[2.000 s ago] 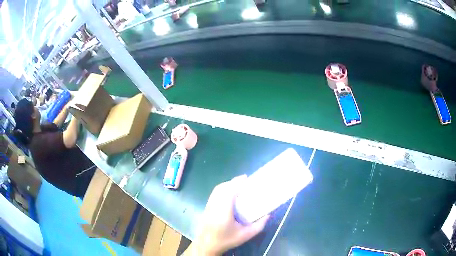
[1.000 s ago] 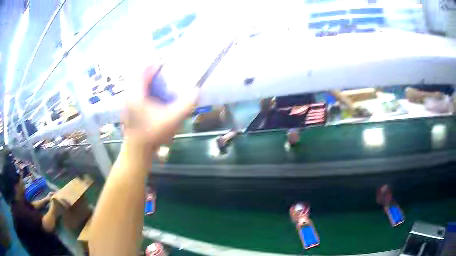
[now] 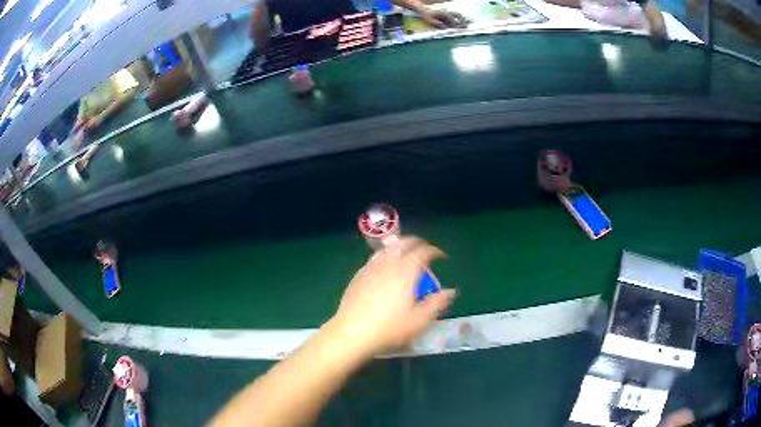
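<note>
A pink handheld fan [image 3: 380, 222] with a blue battery in its open handle lies on the green conveyor belt. My left hand [image 3: 388, 292] is over its handle, fingers and thumb apart on either side, with part of the battery showing between them. The hand is blurred and covers much of the handle; no firm grip is visible. A small piece of my right hand [image 3: 680, 419] shows at the bottom edge, right of the feeder's front, cut off and beside something dark. Its fingers and what it holds are hidden.
The silver screw feeder [image 3: 655, 313] and blue screw tray [image 3: 723, 296] stand at the right. Another fan [image 3: 587, 213] lies farther right on the belt. A worn white rail [image 3: 492, 326] borders the bench. Fans and cardboard boxes [image 3: 58, 359] are at left.
The bright slab held in my left hand two seconds ago is no longer seen. The hand went up, then came down over the belt fan. The view has turned right, showing the feeder and tray.
</note>
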